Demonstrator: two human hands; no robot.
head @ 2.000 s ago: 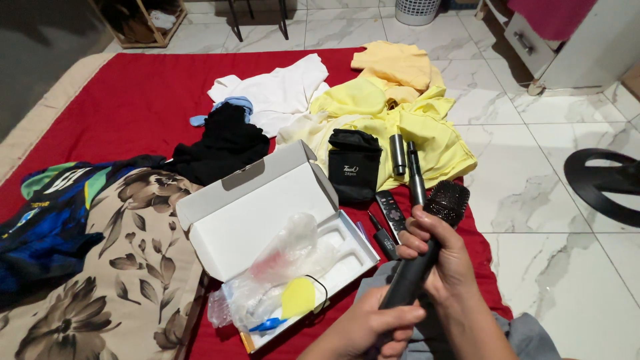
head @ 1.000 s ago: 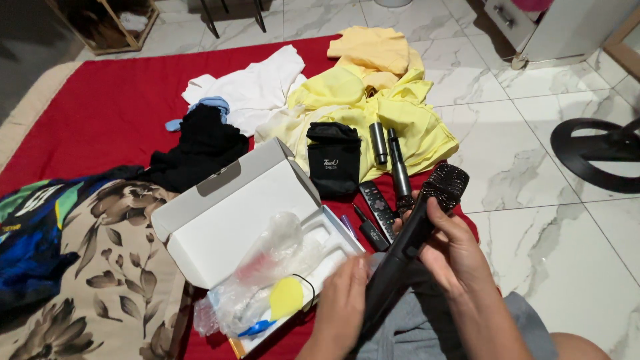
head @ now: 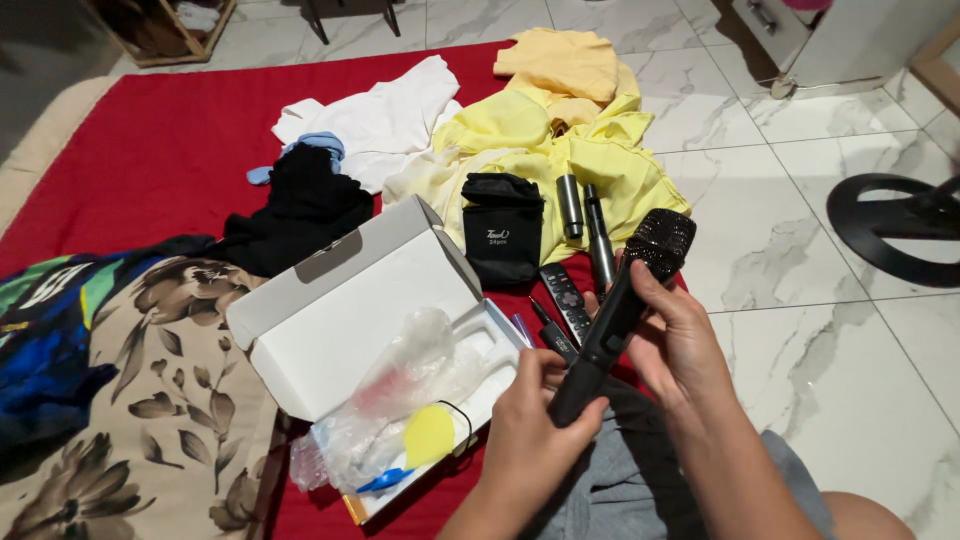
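A black handheld microphone (head: 611, 322) slants between my two hands, its dark mesh head up and to the right. My left hand (head: 536, 424) grips the lower end of its handle. Just below the head, my right hand (head: 667, 330) holds the body, thumb on the near side. Beyond the microphone lie a black remote control (head: 566, 296), a small dark pen-like tool (head: 553, 334) and two dark metallic tubes, one short (head: 570, 206) and one longer (head: 598, 232). An open white cardboard box (head: 360, 307) to the left holds crumpled clear plastic, a yellow piece (head: 430, 435) and a blue item (head: 385, 480).
A black pouch (head: 502, 244) stands behind the box, near yellow (head: 607, 172), white (head: 375, 120) and black clothes (head: 311, 202) on a red cloth (head: 165, 142). Floral fabric (head: 187, 390) lies at left. On the tiled floor at right is a black ring-shaped base (head: 855, 232).
My left hand has moved up from the lower part of the frame to the microphone's lower end. The right hand stays on the microphone near its head.
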